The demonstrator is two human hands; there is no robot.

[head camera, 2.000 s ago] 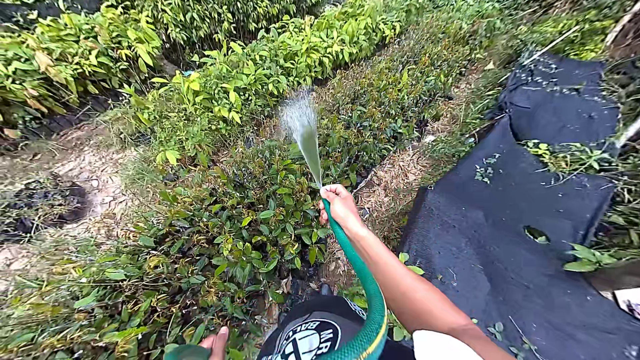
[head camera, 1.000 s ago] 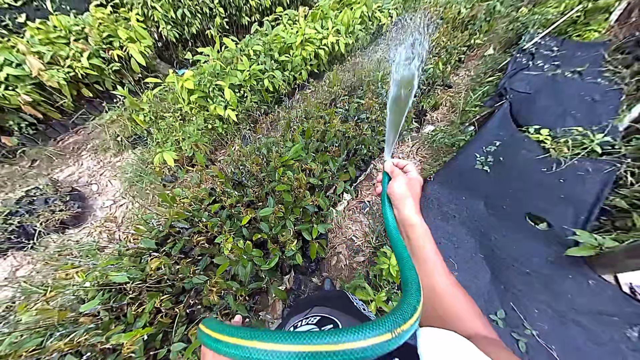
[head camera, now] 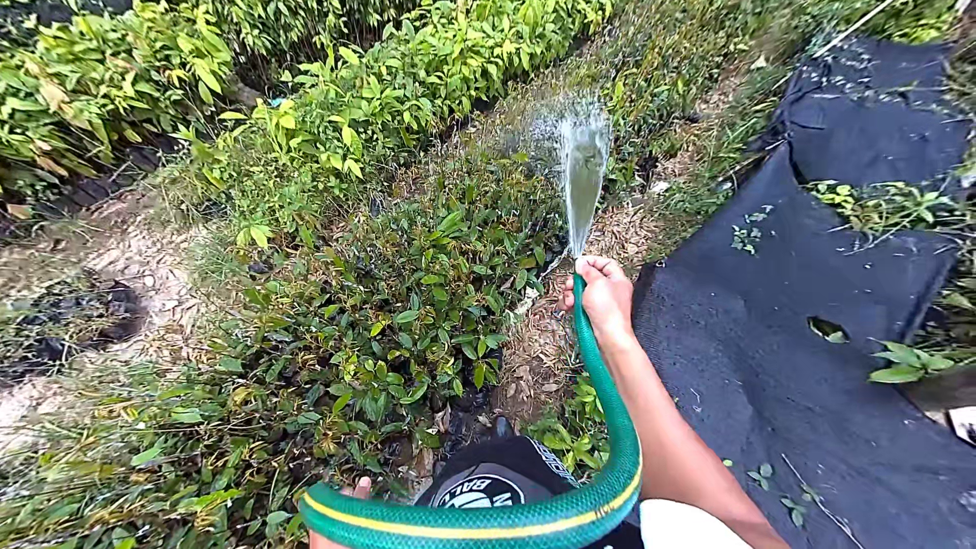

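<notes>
My right hand (head camera: 602,293) is closed around the end of a green garden hose (head camera: 610,396) with a yellow stripe, thumb at its mouth. A fan of water (head camera: 583,175) sprays up and away from there over the low seedlings. The hose bends down past my forearm and loops left across the bottom of the view. At the left end of that loop, my left hand (head camera: 358,489) shows only in part behind the hose; whether it grips the hose cannot be told.
Dense low seedlings (head camera: 412,305) fill the middle, with taller bright-green plants (head camera: 457,69) behind. Black ground cloth (head camera: 747,335) lies at the right, with weeds growing through it. Dry leaf litter (head camera: 534,366) lines the strip beside it. Bare pale soil (head camera: 156,267) shows at the left.
My right hand and the spray swung right, then have come partway back left. The hose loop now spans the bottom of the view, where two seconds ago it ran down more steeply.
</notes>
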